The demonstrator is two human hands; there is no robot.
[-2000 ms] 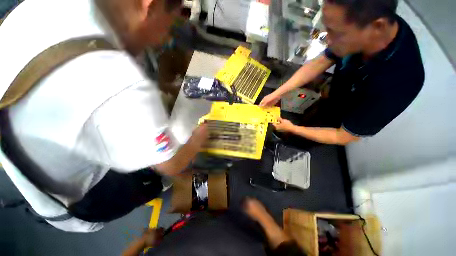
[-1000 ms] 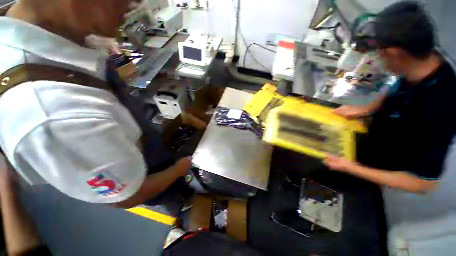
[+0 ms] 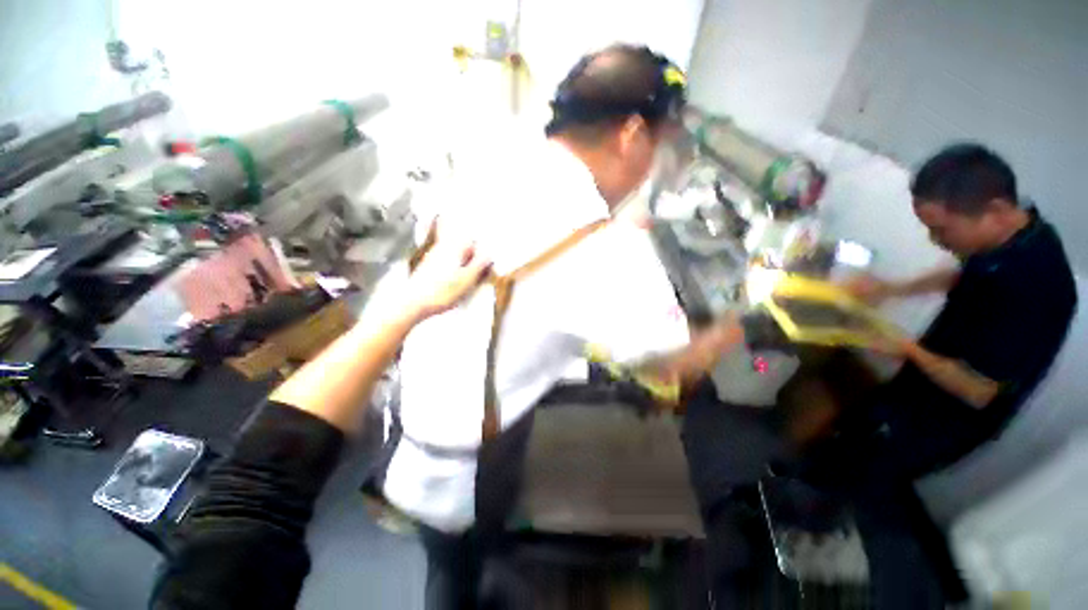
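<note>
My left hand (image 3: pixel 447 280), bare, reaches from a black sleeve at lower left and rests on the upper back of a person in white (image 3: pixel 549 322). It holds nothing that I can see. My right hand is out of the picture. A yellow sewing template (image 3: pixel 829 312) is held in both hands by a person in a dark shirt (image 3: pixel 1008 298) at right, beside the machine. Part of another yellow piece (image 3: pixel 659 386) shows by the white-clad person's forearm. The grey metal-topped table (image 3: pixel 614 471) is in front of that person, blurred.
Sewing machines with long grey arms (image 3: pixel 286 149) stand at the left, with a pink sheet (image 3: pixel 235 280) on a machine table. A metal-topped stool (image 3: pixel 149 474) is at lower left. Another metal seat (image 3: pixel 823 542) is at lower right. A yellow floor line (image 3: pixel 36 586) crosses the lower left corner.
The view has swung up and left. My left hand has come onto the person's back. The dark-shirted person has moved the template away from the table, towards the machine.
</note>
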